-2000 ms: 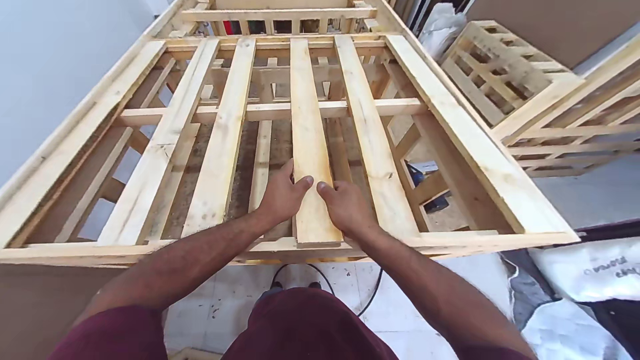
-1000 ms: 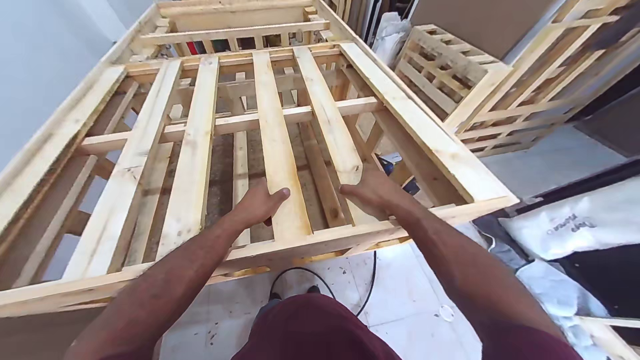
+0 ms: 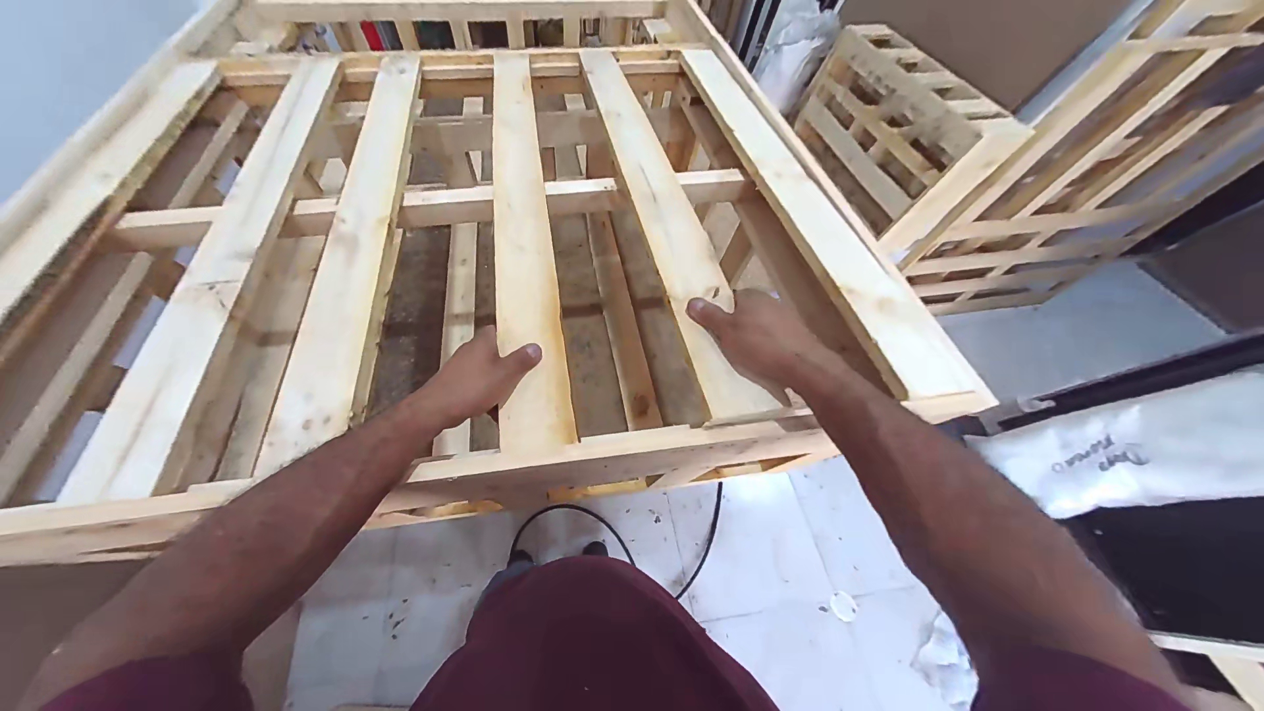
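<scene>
A pale wooden frame (image 3: 632, 449) lies before me, with several slats running away from me across it. My left hand (image 3: 486, 373) grips the left edge of a middle slat (image 3: 528, 247), thumb on top and fingers hidden beneath. My right hand (image 3: 750, 336) holds the right edge of the neighbouring slat (image 3: 657, 212) near its front end, its thumb on the upper face. Under both slats passes a wooden crossbar (image 3: 573, 197). The outermost slat (image 3: 829, 227) lies to the right of my right hand.
Wooden slatted frames (image 3: 1047, 227) and a smaller slatted wooden piece (image 3: 889, 128) stand at the right. A black cable (image 3: 713, 538) curves over the tiled floor (image 3: 760, 573) by my feet. A white bag (image 3: 1136, 444) bearing writing lies at the right.
My right hand has left the middle slat, where both hands were two seconds ago, and now holds the slat to its right. My left hand remains on the middle slat.
</scene>
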